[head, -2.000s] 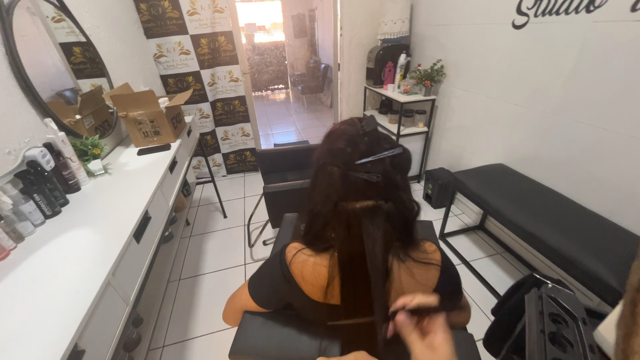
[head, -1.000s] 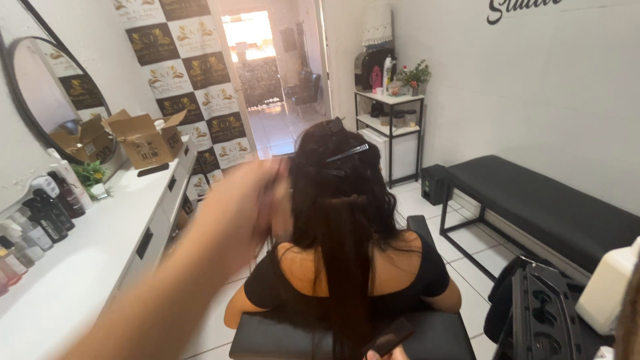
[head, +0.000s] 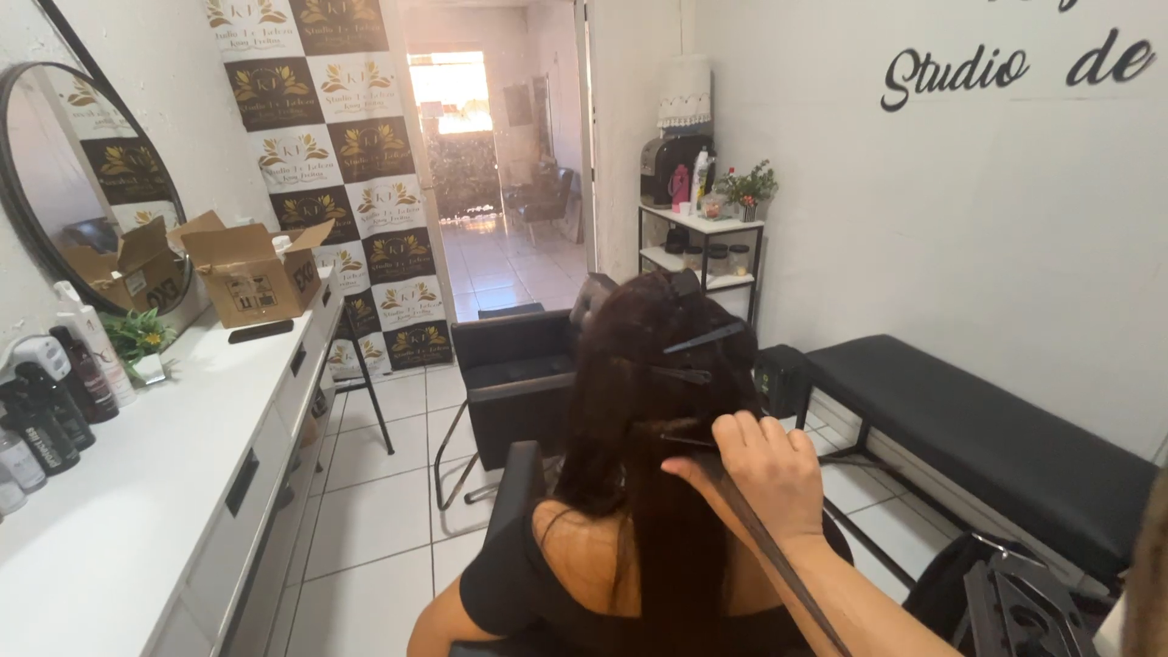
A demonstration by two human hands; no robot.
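Note:
A seated person with long dark hair (head: 671, 538) has their back to me. Several hair clips hold the upper sections, among them a long bluish clip (head: 704, 338) and a dark clip (head: 683, 374) below it. At the back of the head, my right hand (head: 771, 474) has its fingers curled round a thin lock of hair (head: 776, 557), which runs down along my forearm. A thin dark piece, perhaps a clip, lies just left of my fingers; whether I grip it is unclear. My left hand is out of view.
A white counter (head: 100, 547) with bottles and an open cardboard box (head: 255, 274) runs along the left. A black armchair (head: 520, 383) stands beyond the person. On the right are a black padded bench (head: 995, 438) and a black trolley (head: 1027, 607), near my forearm.
My right hand has risen from the hair's lower end to the back of the head. My left hand, raised beside the head one second ago, has left the view.

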